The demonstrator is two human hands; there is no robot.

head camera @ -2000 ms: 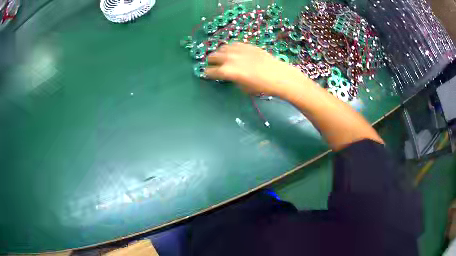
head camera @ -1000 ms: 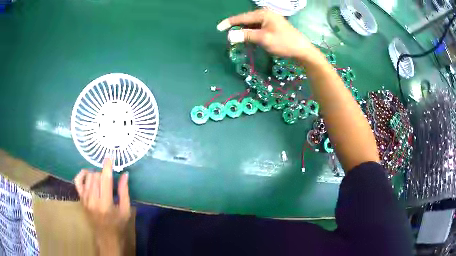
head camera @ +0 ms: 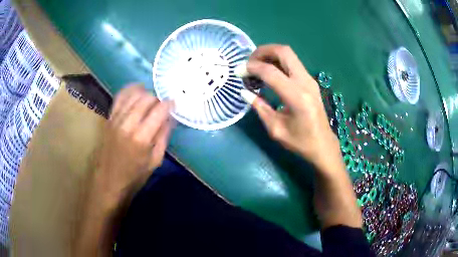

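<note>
A white slotted lamp housing (head camera: pixel 203 75) lies on the green bench in front of me, its centre disc with small dark holes facing up. My right hand (head camera: pixel 291 100) is at the housing's right rim. Its finger-capped thumb and fingertip hold a small dark ring board (head camera: pixel 252 83) above the slots. My left hand (head camera: pixel 138 128), blurred, is at the lower left rim with fingertips at or just over the edge; whether it grips the housing is unclear.
A pile of wired ring boards (head camera: pixel 374 145) lies at the right on the green bench (head camera: pixel 311 25). More white housings (head camera: pixel 404 75) stand along the far right side. An open carton (head camera: pixel 55 165) with stacked housings (head camera: pixel 25 85) is at the left, against the bench edge.
My right hand has moved from the board pile to the housing with a ring board. My left hand has shifted along the housing's near rim. The camera view has turned.
</note>
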